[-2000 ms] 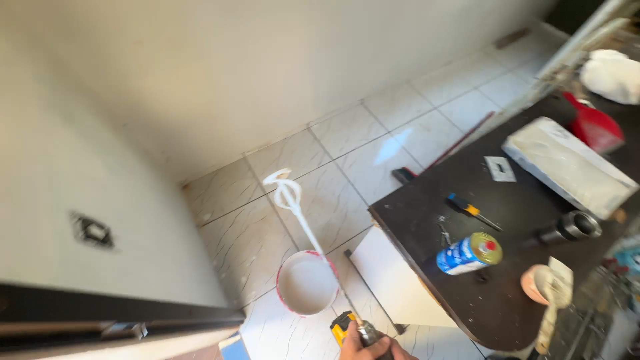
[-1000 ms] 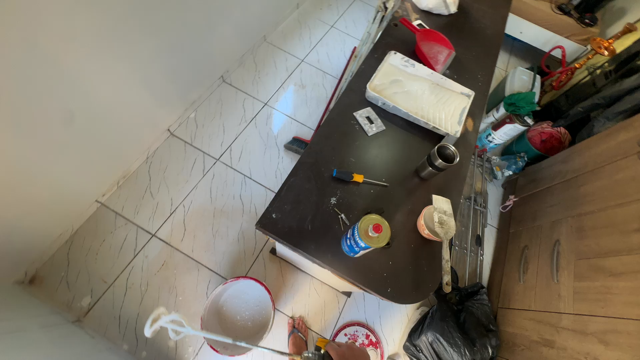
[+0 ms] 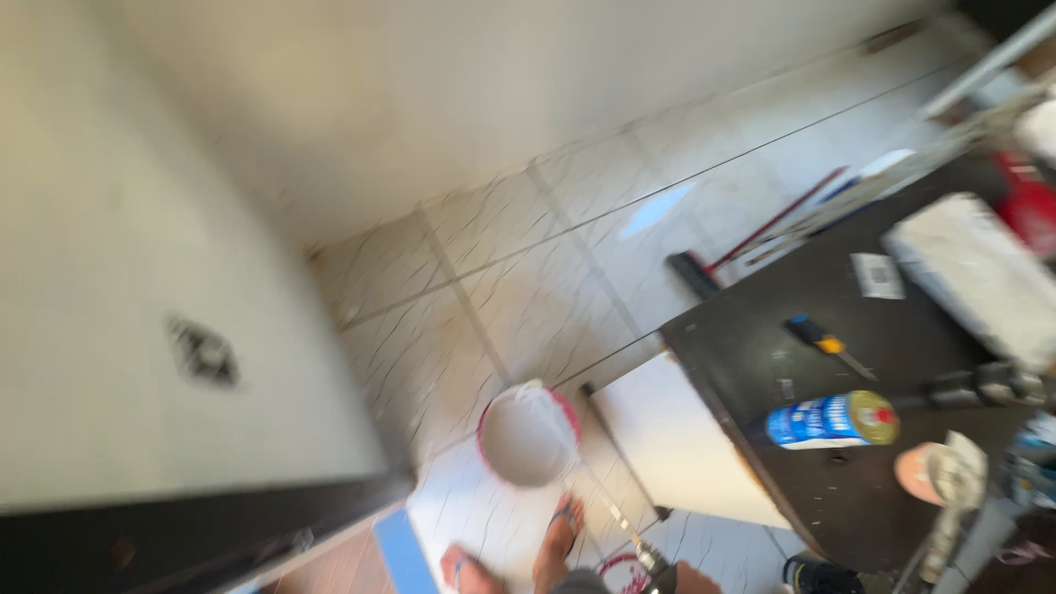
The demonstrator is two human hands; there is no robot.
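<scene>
At the bottom edge, my right hand (image 3: pixel 695 579), cut off by the frame, is closed around a power drill (image 3: pixel 656 569), whose chuck shows beside it. From the chuck a mixing paddle's shaft (image 3: pixel 615 507) runs up and left; its white-coated head (image 3: pixel 536 398) lies over the far part of a round bucket (image 3: pixel 528 441) with a red rim and whitish content. Blur hides whether the head touches the content. My left hand is not in view.
Bare feet in sandals (image 3: pixel 561 528) stand near the bucket. A dark countertop (image 3: pixel 709 363) at right bears a screwdriver (image 3: pixel 829 342), a blue can (image 3: pixel 829 419), a paint tray (image 3: pixel 982 272) and a cup (image 3: pixel 924 472). A broom (image 3: pixel 693 275) lies beyond it. Left is a wall (image 3: pixel 165 247).
The view has swung strongly. The paddle head was beyond the bucket's far side two seconds ago and left of it one second ago; now it overlaps the bucket.
</scene>
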